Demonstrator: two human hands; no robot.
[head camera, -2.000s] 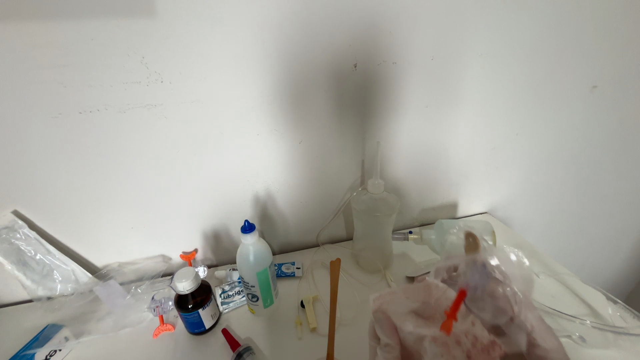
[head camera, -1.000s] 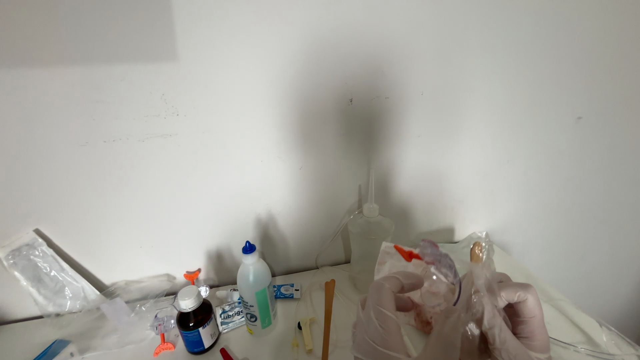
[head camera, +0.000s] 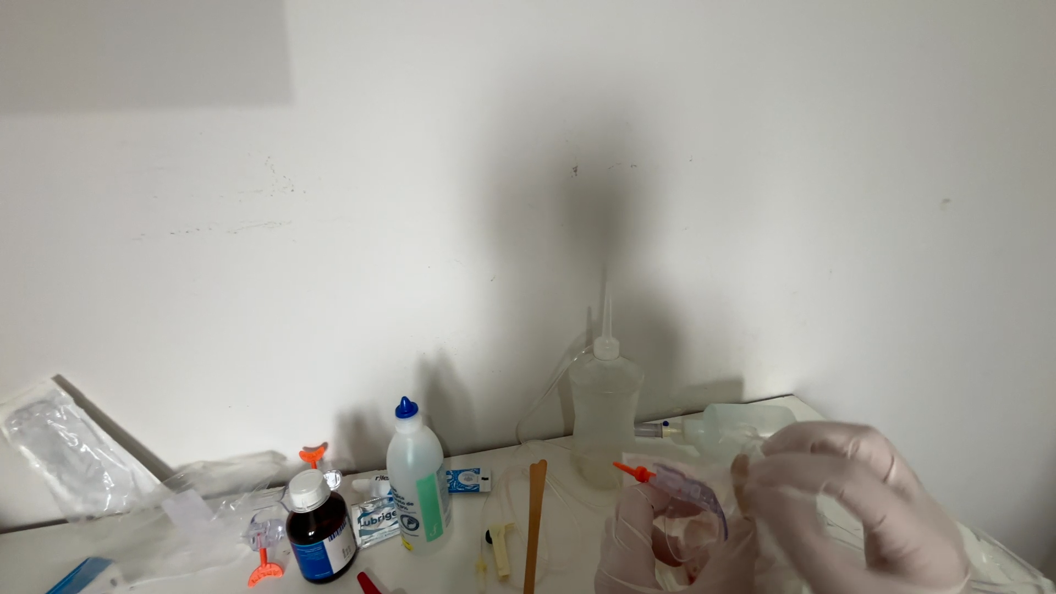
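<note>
Both hands wear pale, translucent gloves and are at the lower right. My left hand grips a clear plastic device with a purplish tint and an orange-red tip, its curved part angled down to the right. Beside it, my right hand is raised and blurred, its thumb and fingertips brought together near a small brown item; whether it pinches that item cannot be made out. Behind the hands lies a translucent greenish bottle or bag. A tall clear squeeze bottle with a thin nozzle stands left of them.
Left of the hands are a wooden tongue depressor, a white bottle with a blue cap, a brown glass bottle, lubricant sachets, orange-winged clear pieces and clear packaging. A white wall rises behind the table.
The hands, close together a second ago, now show the right one higher and further right. The orange-tipped device, pointing down over the gloves two seconds ago, now points up to the left.
</note>
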